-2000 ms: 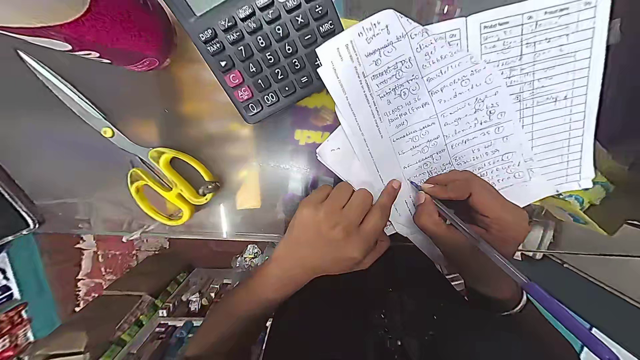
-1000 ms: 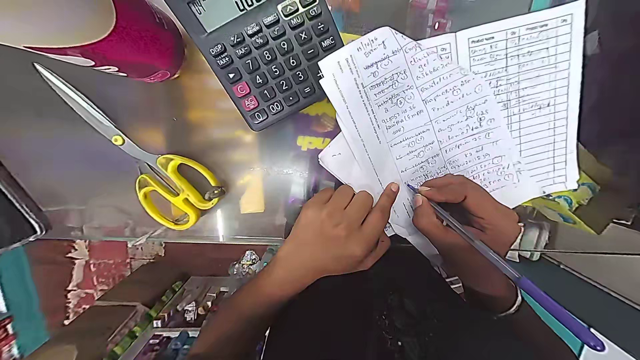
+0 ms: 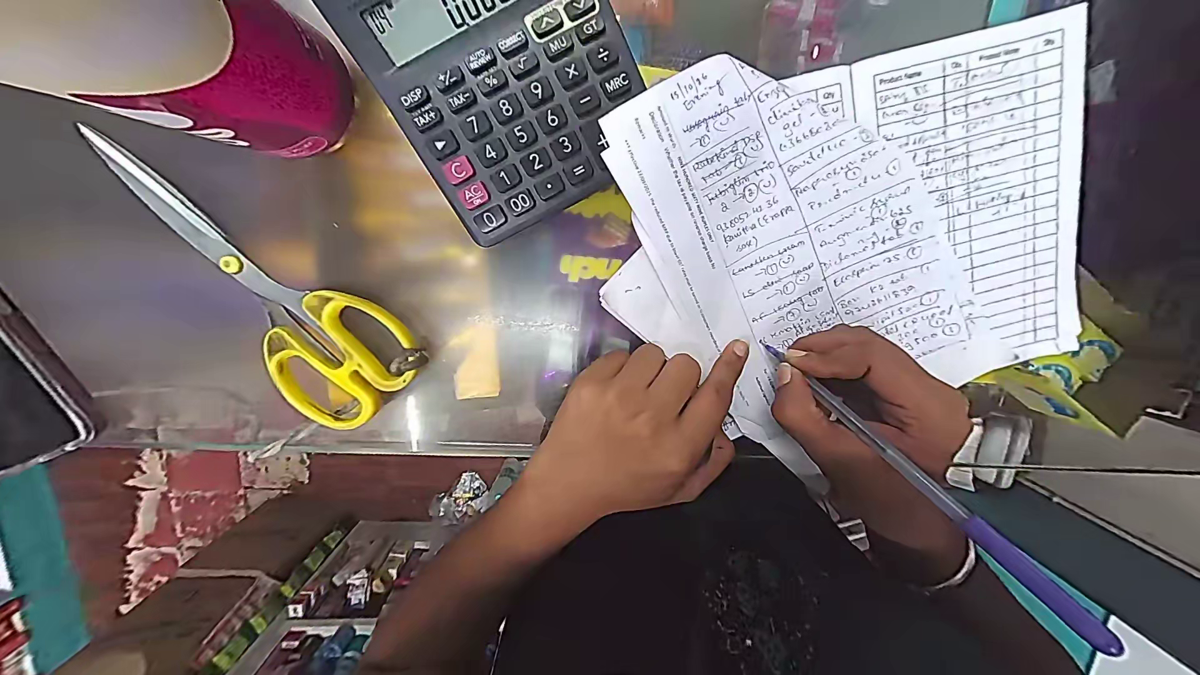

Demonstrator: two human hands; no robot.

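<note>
My right hand (image 3: 872, 403) grips a ballpoint pen (image 3: 900, 469) with a clear barrel and purple end; its tip rests on a handwritten paper sheet (image 3: 694, 225) near the lower edge. Beside the tip, the index finger of my left hand (image 3: 637, 431) presses on the same sheet, with the other fingers curled and nothing seen in them. Under and behind the sheet lie more papers, among them a printed table form (image 3: 1012, 234) with handwriting. A dark desktop calculator (image 3: 516, 122) lies just left of the papers, its display partly cut off by the top of the view.
Yellow-handled scissors (image 3: 347, 356) lie with blades apart on the glass counter (image 3: 169, 309). A magenta and cream container (image 3: 291, 84) is at the top left, a dark-screened device (image 3: 37, 384) at the left edge. Below the counter's edge, boxes (image 3: 375, 572) hold small packages. Yellow packaging (image 3: 1078, 366) lies by the papers.
The view has shifted slightly. Both hands keep about the same place on the sheet, with the pen still held in my right hand.
</note>
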